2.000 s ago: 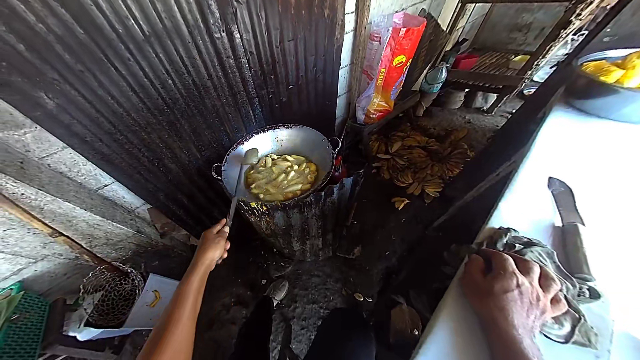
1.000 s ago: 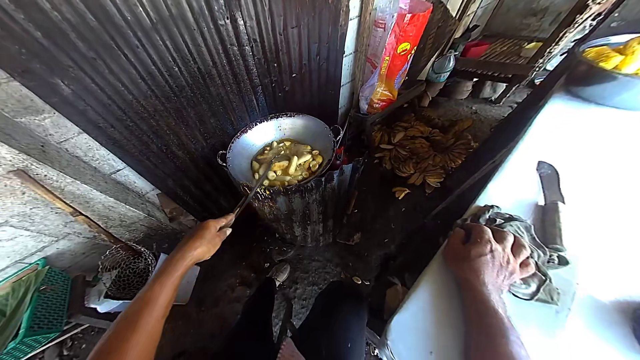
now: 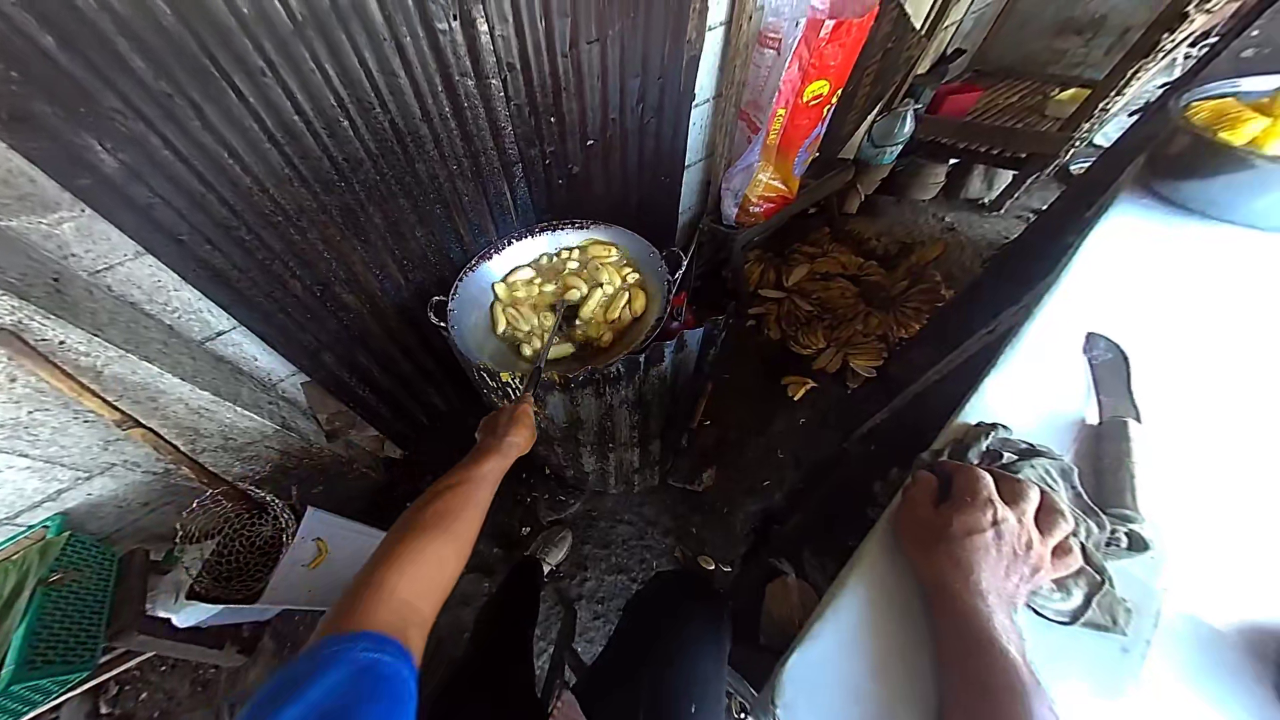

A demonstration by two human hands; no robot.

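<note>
My left hand [image 3: 508,428] is closed around the handle of a long metal ladle or spoon [image 3: 545,352], whose head is down among the bananas. Peeled bananas [image 3: 590,300] lie in bubbling oil inside a wide two-handled metal wok [image 3: 480,300], which rests on a sooty drum-like stove [image 3: 610,425]. At the right, my right hand [image 3: 985,530] rests on a crumpled grey-green cloth [image 3: 1085,595] on the white table [image 3: 860,640]; its grip on the cloth cannot be told. Just beyond the cloth lies a broad-bladed knife [image 3: 1112,400].
Corrugated metal sheeting [image 3: 350,150] stands behind the wok. Banana peels [image 3: 840,300] are heaped on the floor. A wire-mesh strainer [image 3: 235,540] leans at the left near a green plastic basket [image 3: 70,610]. A metal basin [image 3: 1220,185] of yellow pieces sits at the table's far end.
The utensil's head has moved from the wok's left side into the bananas. They lay bunched together two seconds ago and are now spread across the oil. My right hand stays at the cloth.
</note>
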